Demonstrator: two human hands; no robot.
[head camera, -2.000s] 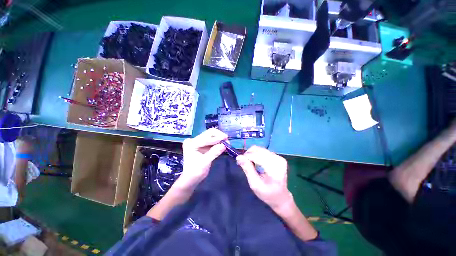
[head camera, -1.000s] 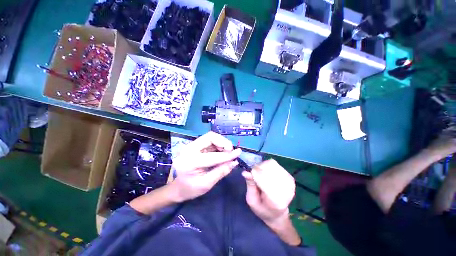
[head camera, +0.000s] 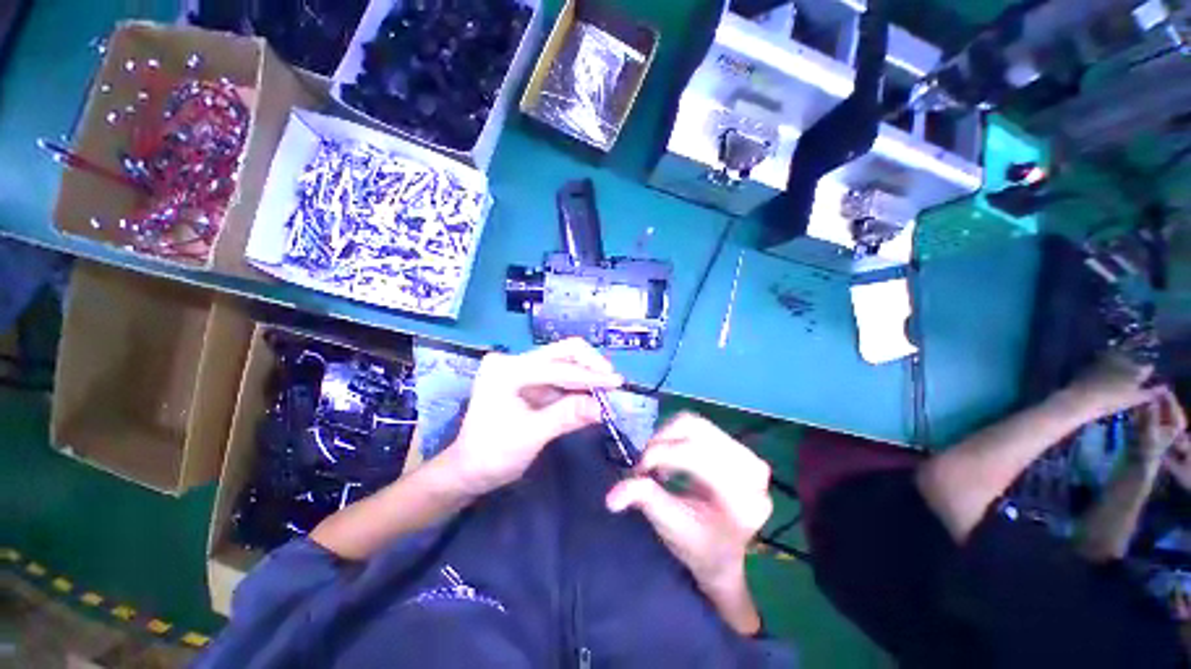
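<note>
My left hand (head camera: 526, 408) and my right hand (head camera: 699, 497) are close together over my lap, in front of the bench edge. Between them is a small dark thin part (head camera: 614, 429); the left fingers pinch its upper end and the right fingers are at its lower end. Its exact shape is too small to tell. The black device body (head camera: 603, 299) lies on the green mat just beyond my hands, its stubby handle pointing away. A white box of white-silver parts (head camera: 379, 216) stands left of it.
A carton of red-wired parts (head camera: 225, 157) stands at left, black moulded parts (head camera: 438, 65) behind. Screw feeders (head camera: 731, 131) stand at back right. A thin rod (head camera: 731, 299) and white paper (head camera: 886, 320) lie right. Below the bench are an open carton (head camera: 131, 379) and one of black units (head camera: 333, 418). A person works at right.
The view has shifted, so the bench items sit further left. My right fingers have spread a little around the small part's lower end. The device body still lies on the mat.
</note>
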